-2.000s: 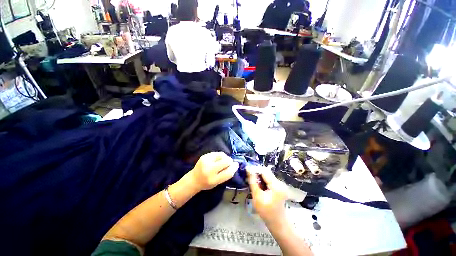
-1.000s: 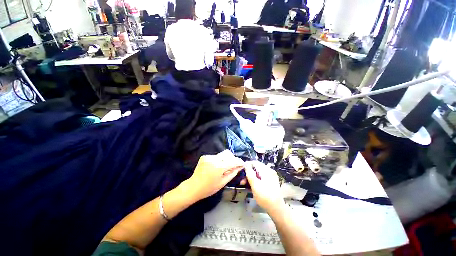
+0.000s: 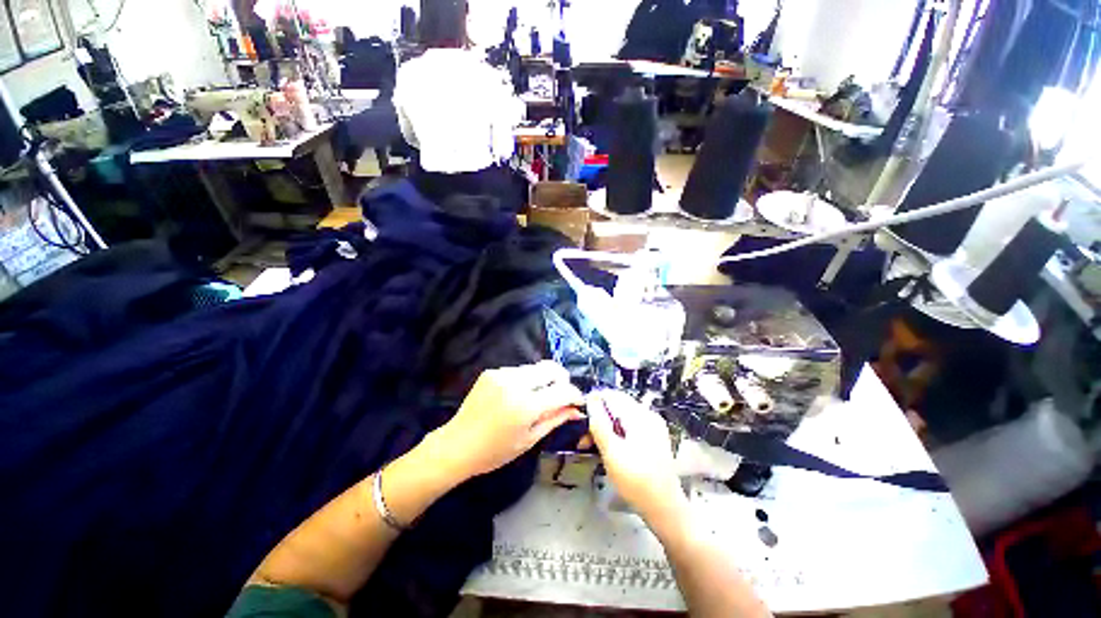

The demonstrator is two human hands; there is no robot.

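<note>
A large heap of navy cloth point(image 3: 242, 398) fills the left side and runs up to the white head of the sewing machine point(image 3: 646, 324). My left hand point(image 3: 517, 417), with a bracelet at the wrist, has its fingers bent at the cloth's edge in front of the needle area. My right hand point(image 3: 628, 441) is closed around a slim reddish tool point(image 3: 613, 418), perhaps tweezers or nippers. The fingertips of both hands nearly meet. What the left fingertips pinch is too small to tell, and the needle is hidden.
Two cream knobs point(image 3: 733, 392) sit on the oily machine cover. A black strip point(image 3: 845, 468) crosses the white table point(image 3: 604, 543) on the right. Black thread cones point(image 3: 724, 157) stand behind. A thin pale rod slants over the right side. A person in white point(image 3: 456, 111) is behind.
Since the earliest frame, my left hand has turned more palm-down, and its fingers have moved slightly up and right. My right hand has shifted slightly, and the reddish tool shows more clearly in it.
</note>
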